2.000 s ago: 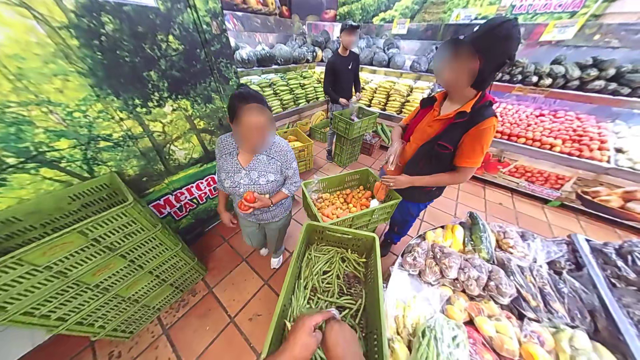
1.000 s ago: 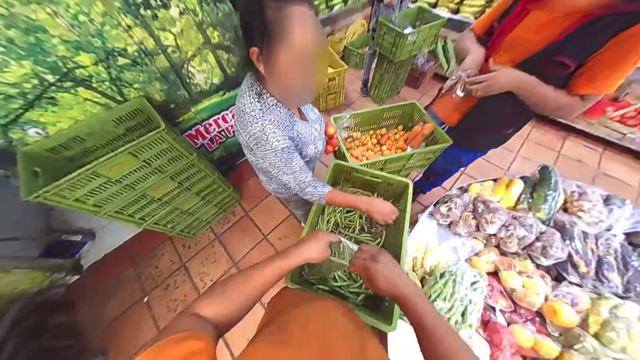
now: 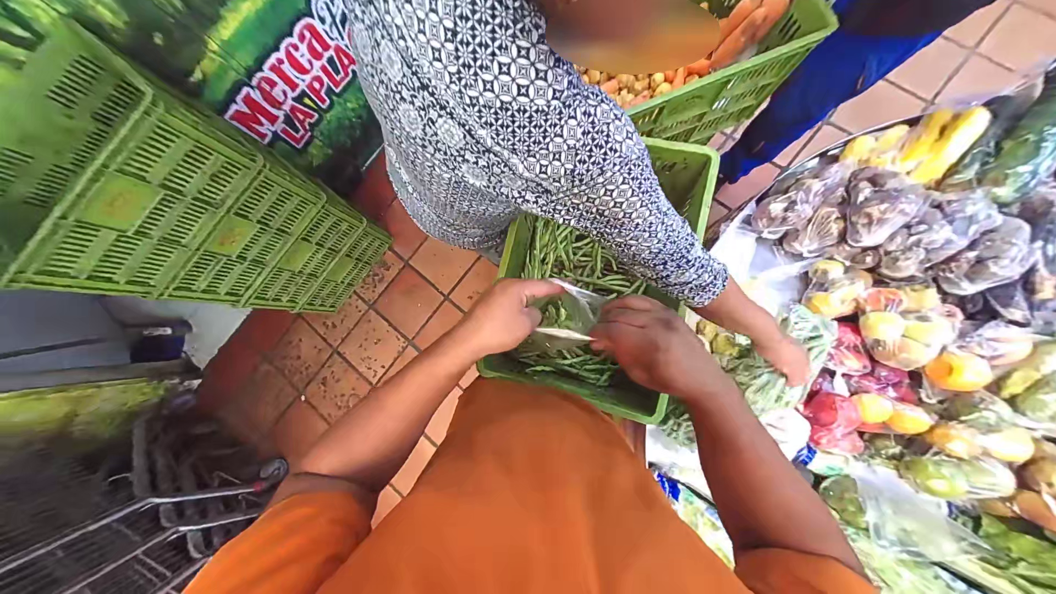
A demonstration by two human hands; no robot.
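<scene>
My left hand (image 3: 513, 316) and my right hand (image 3: 648, 340) pinch opposite sides of a clear plastic bag (image 3: 577, 305), its mouth spread between them. Both hands are above a green plastic crate (image 3: 707, 177) with green beans (image 3: 569, 252) in it. Whether beans are inside the bag I cannot tell. Another person's patterned sleeve (image 3: 652, 214) crosses the crate, and that person's hand (image 3: 788, 360) rests at a bagged bundle of green beans (image 3: 755, 375) to the right of the crate.
Stacked green crates (image 3: 206, 198) stand at the left, near a shopping cart (image 3: 124, 528). Beyond the bean crate is another crate (image 3: 718, 99) with carrots and small potatoes. Bagged vegetables (image 3: 907, 322) cover the display on the right. Tiled floor (image 3: 371, 338) shows between the crates.
The person in the patterned top has moved close to the bean crate; their hand went from over its beans to the bagged produce on the right. My hands still hold the bag. The view has tilted down.
</scene>
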